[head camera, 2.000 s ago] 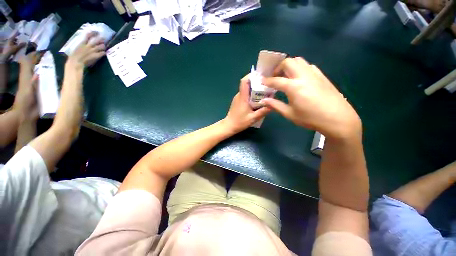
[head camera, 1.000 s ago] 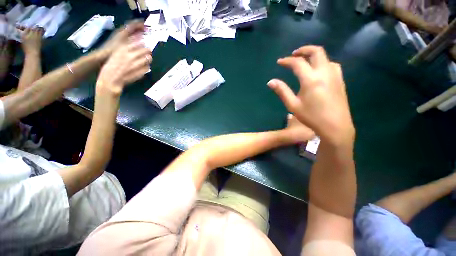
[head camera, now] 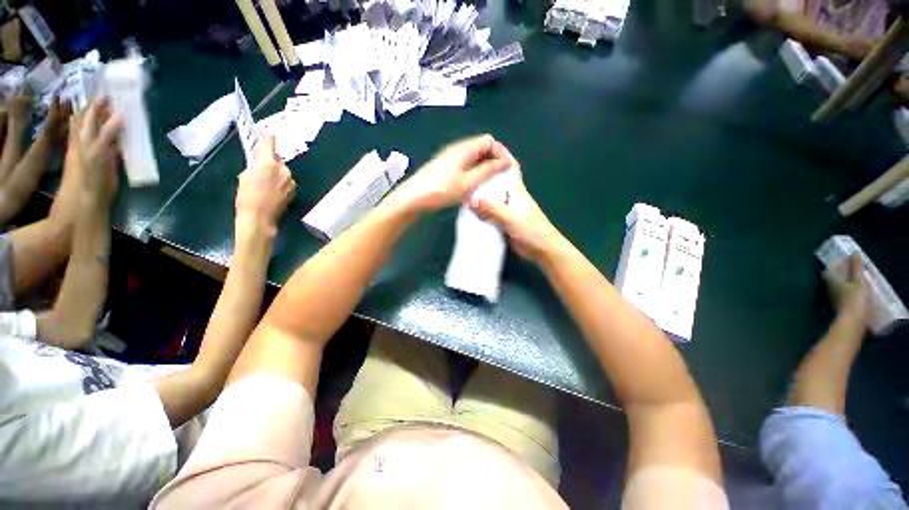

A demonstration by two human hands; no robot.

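Observation:
My left hand (head camera: 454,174) and my right hand (head camera: 510,204) meet at the upper end of a soft, plain white wrapped product (head camera: 475,261). It hangs down from my fingers above the table, its lower end slightly blurred. My right hand grips it; my left fingers are at its top, and whether they pinch it is hidden. A white folding carton (head camera: 349,196) lies to the left, partly behind my left forearm, its flap end pointing up and right. Two closed white cartons (head camera: 662,267) with small green marks lie side by side to the right.
A loose leaflet pile (head camera: 384,65) lies on the dark green table (head camera: 558,339) at far centre-left. A neighbour's hand (head camera: 264,189) holds a folded paper at left. Another person's hand (head camera: 847,284) holds a carton at far right. More cartons (head camera: 588,18) lie at the back.
The wrapped product that lay beside the left carton is now between my hands. My left hand has come back from the right, and my right hand has moved left and lower. Two cartons now show at right.

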